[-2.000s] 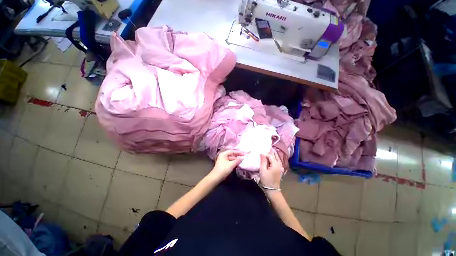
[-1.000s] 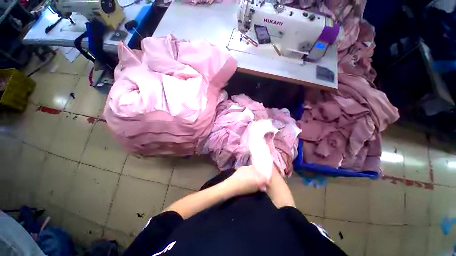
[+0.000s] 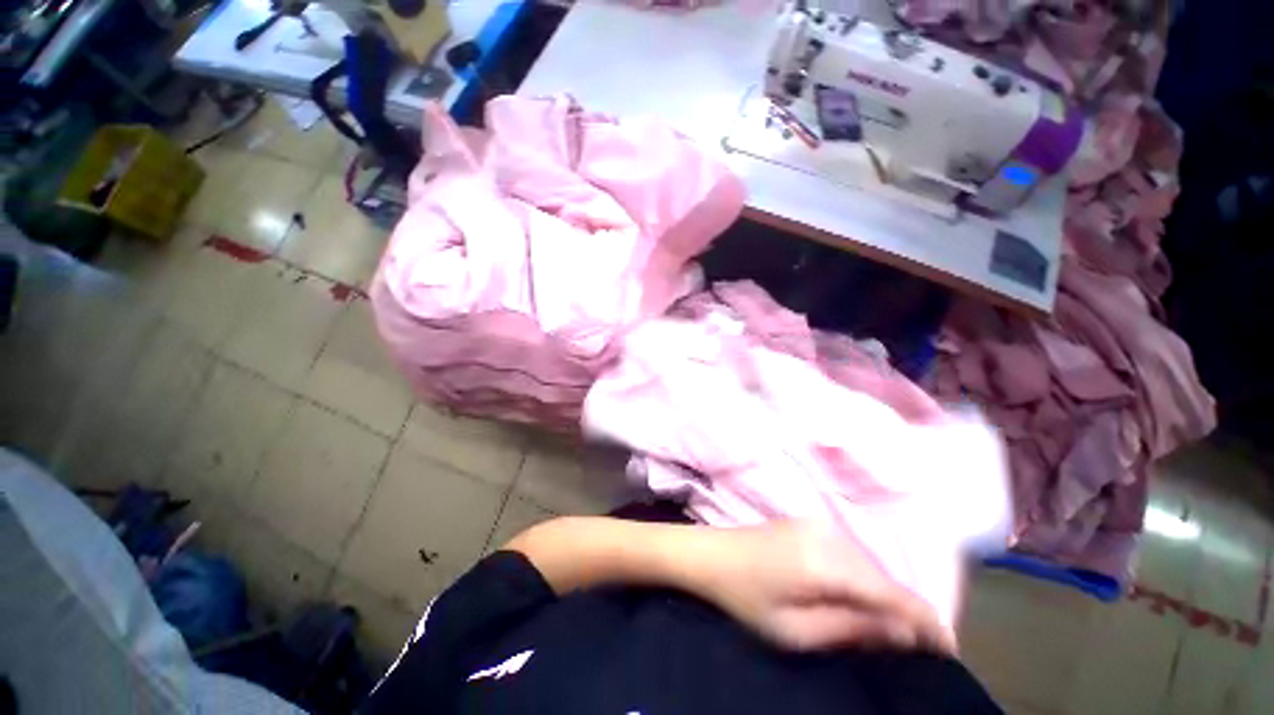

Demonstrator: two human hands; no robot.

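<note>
A pale pink garment piece [image 3: 796, 419] is spread slantwise in front of me, its right end raised and blurred. My left hand [image 3: 838, 594] reaches across to the right and lies against the cloth's lower right edge; it is blurred, so its grip is unclear. My right hand is not visible. The cloth covers most of the centre pile [image 3: 762, 314]. The large left pile [image 3: 538, 259] of light pink pieces stands left of it. The darker right pile [image 3: 1069, 419] lies in and above a blue crate [image 3: 1055, 573].
A white sewing machine [image 3: 915, 105] with a purple end stands on the pale table [image 3: 629, 70] behind the piles, a small dark device [image 3: 840, 115] by it. A yellow crate [image 3: 133, 179] is on the tiled floor at left. A grey-white covered surface [image 3: 98, 601] is at lower left.
The cloth, bunched between both hands before, is now spread wide over the centre pile. My left hand has moved right. My right hand has gone out of sight. The view has shifted.
</note>
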